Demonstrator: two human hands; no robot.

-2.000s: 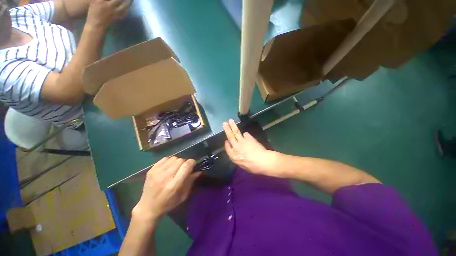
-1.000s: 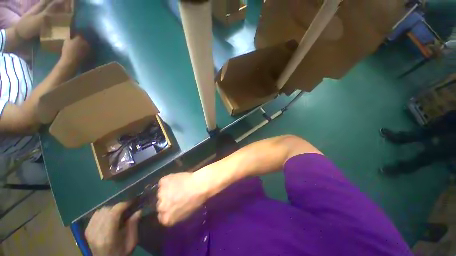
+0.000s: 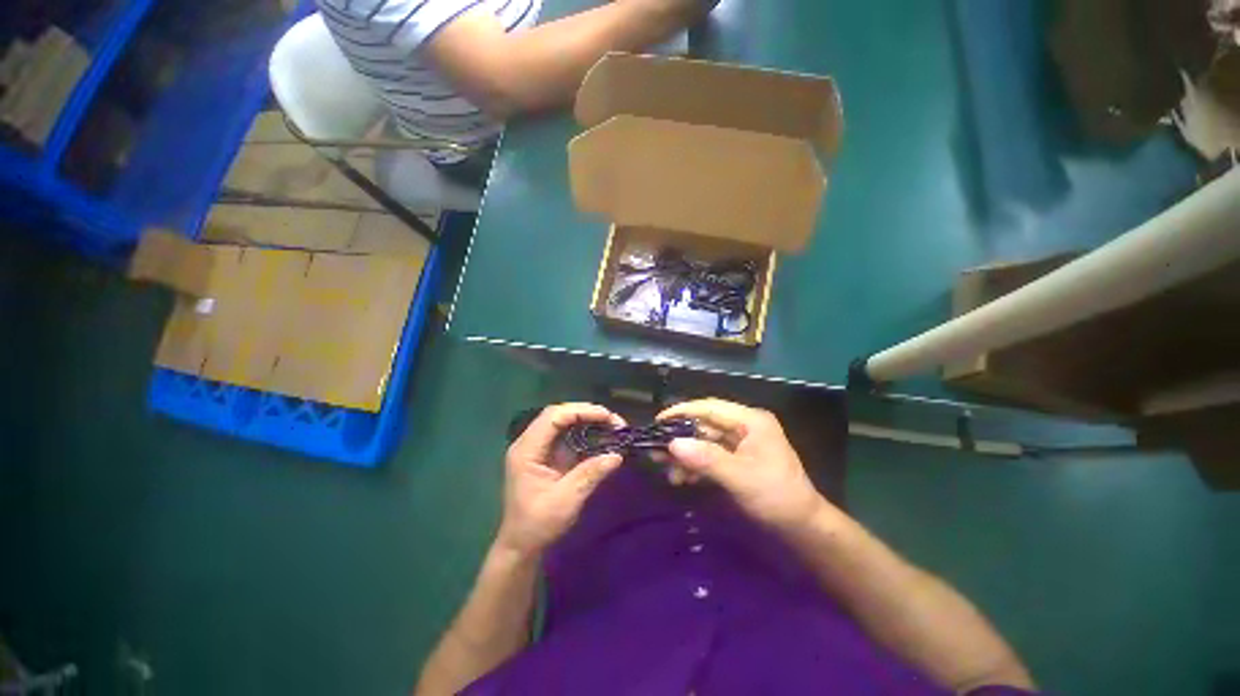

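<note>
A coiled black cable bundle is held over my lap, in front of the table edge. My left hand grips its left end between thumb and fingers. My right hand grips its right end the same way. The open brown packing box stands on the table beyond my hands, its tall lid upright at the back. Black cables lie in it over shiny clear material and a pale block. Small details of the bundle are too blurred to tell.
A cream pipe rises at the right beside a brown carton. A person in a striped shirt sits at the table's far left, by a white chair. Flat cartons lie on a blue pallet at the left.
The view has swung left, so the box now sits near the middle. My hands have moved from a crossed, blurred pose to side by side, with the black bundle held between them.
</note>
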